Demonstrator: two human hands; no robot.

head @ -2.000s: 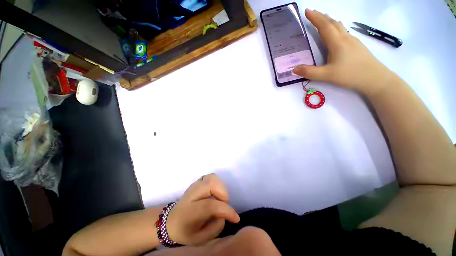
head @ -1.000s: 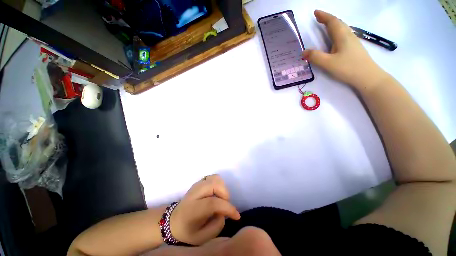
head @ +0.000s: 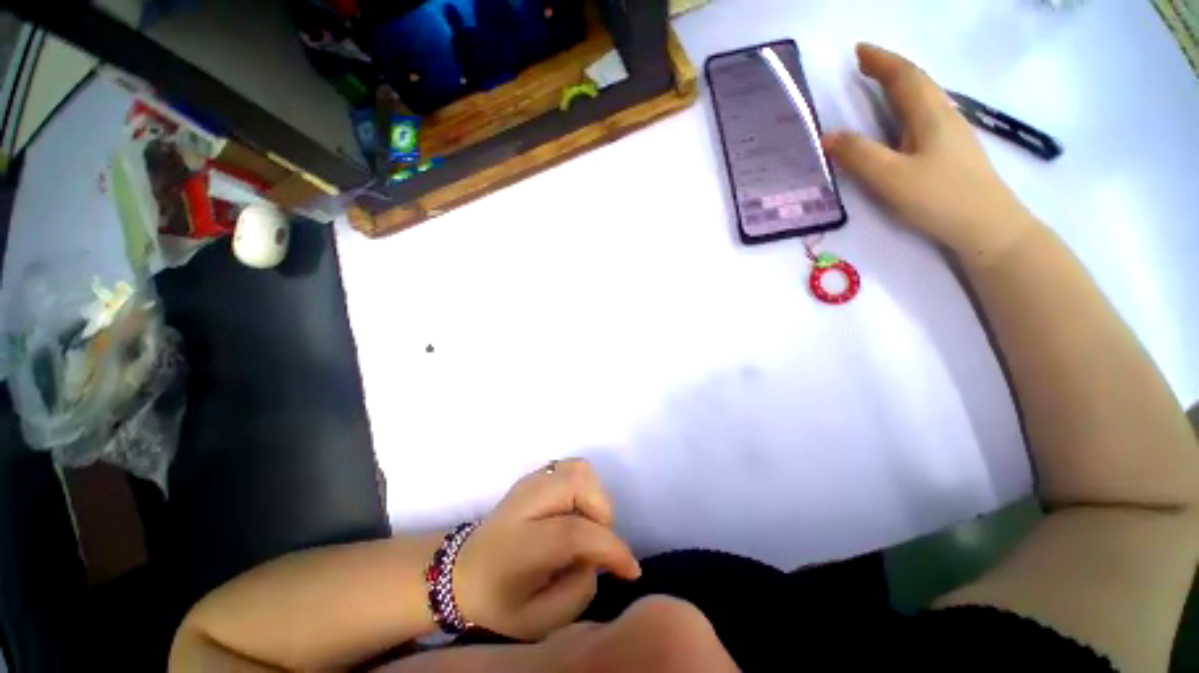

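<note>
A black-edged smartphone (head: 776, 145) lies face up on the white tabletop (head: 565, 329), its screen greyish with text and a pale keyboard at the lower end. A red ring charm (head: 834, 280) with a pale centre hangs from its lower end. My right hand (head: 927, 158) rests just right of the phone, fingers apart and holding nothing; the thumb tip is at the phone's right edge. My left hand (head: 546, 552) is loosely curled near the table's front edge, with a beaded bracelet (head: 451, 579) on the wrist. Nothing shows in it, but the palm is partly hidden.
Black snips or a pen (head: 1006, 125) lie right of my right hand, partly behind it. A dark shelf with a wooden base edge (head: 526, 158) stands at the back. A white round object (head: 260, 235), a crumpled clear bag (head: 99, 381) and a brown flat item (head: 105, 519) are at left.
My right thumb has moved from over the phone's keyboard to its right edge. The screen now looks greyer, with more text above a smaller keyboard. The whole view has shifted slightly.
</note>
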